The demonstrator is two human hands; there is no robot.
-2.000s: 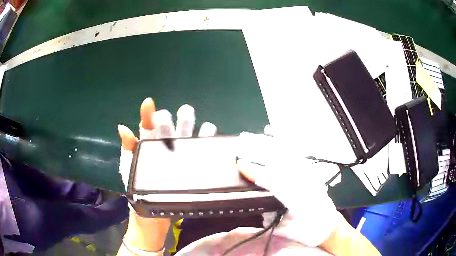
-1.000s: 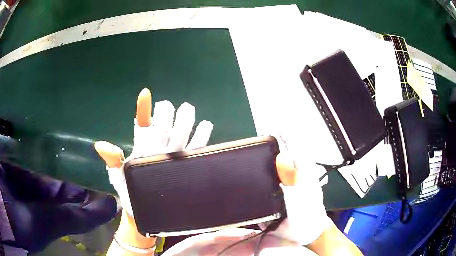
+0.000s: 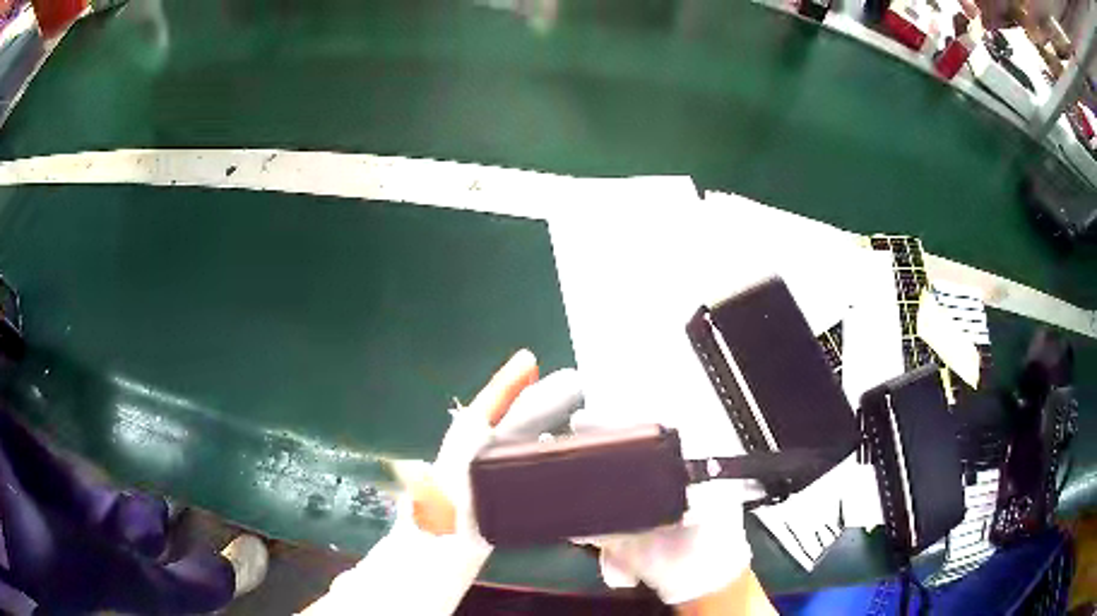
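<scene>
A black speaker (image 3: 577, 491) is held above the bench's near edge, its plain dark side towards me. My left hand (image 3: 481, 463), in a white glove with bare fingertips, holds its left end, fingers behind it. My gloved right hand (image 3: 686, 556) is at its lower right corner; its fingers are blurred and partly hidden. A black strap (image 3: 734, 466) runs right from the speaker's right end. A second black speaker (image 3: 780, 373) lies on white paper (image 3: 638, 277). A third speaker (image 3: 917, 451) stands to its right.
A black sheet with yellow grid (image 3: 911, 289), striped labels (image 3: 972, 517) and a dark device (image 3: 1032, 463) lie at right. A blue crate (image 3: 830, 604) is at the lower right edge. A pale rail (image 3: 337, 172) crosses the green bench (image 3: 277, 277). A person's dark sleeve (image 3: 96, 517) is lower left.
The view has tipped up, showing more of the far bench. The held speaker looks smaller and more level. My left fingers have closed in behind it, and my right hand has moved under its right corner.
</scene>
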